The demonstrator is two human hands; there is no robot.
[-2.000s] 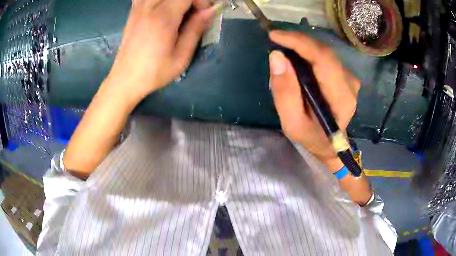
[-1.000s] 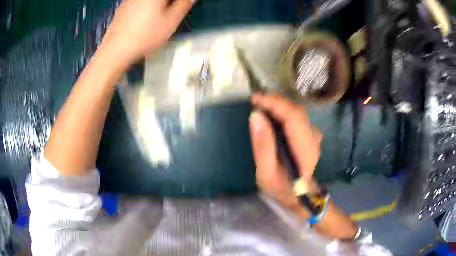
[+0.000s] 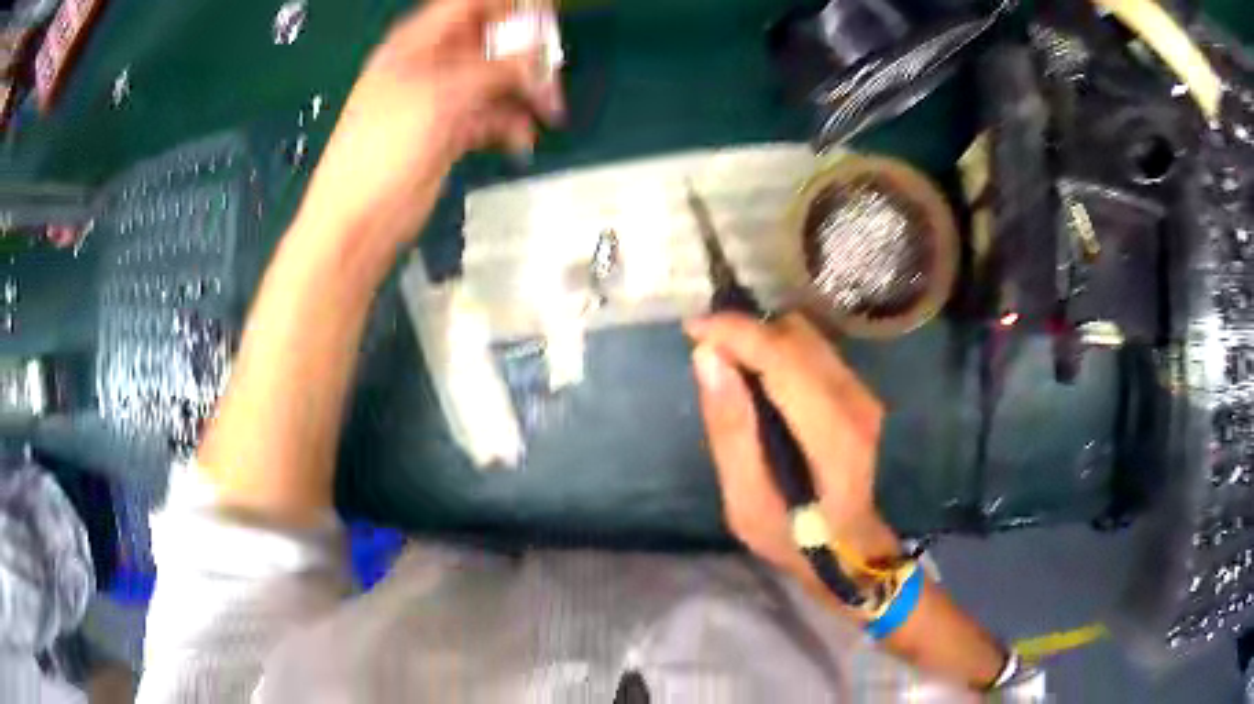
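My right hand (image 3: 798, 426) holds the soldering iron (image 3: 781, 447) like a pen. Its dark tip points up over the right part of the pale taped strip (image 3: 660, 220). A small silvery part (image 3: 605, 255) lies on the strip, left of the iron tip and apart from it. My left hand (image 3: 468, 83) is above the strip's upper left, off the mat's work strip, with fingers bent. A bright white patch shows at its fingers; blur hides whether it is a held part. Masking tape pieces (image 3: 481, 399) hang from the strip's lower left edge.
The round holder (image 3: 935, 248) with silvery crumpled mass (image 3: 866, 250) stands right of the strip. A bulky black unit (image 3: 1018, 206) with a red light is beyond it. Parts trays (image 3: 172, 275) lie left, and clear plastic (image 3: 908, 69) lies at the upper right.
The view has shifted, showing more of the bench. My left hand has left the small part and moved up and away. The iron has moved off the part, still in my right hand.
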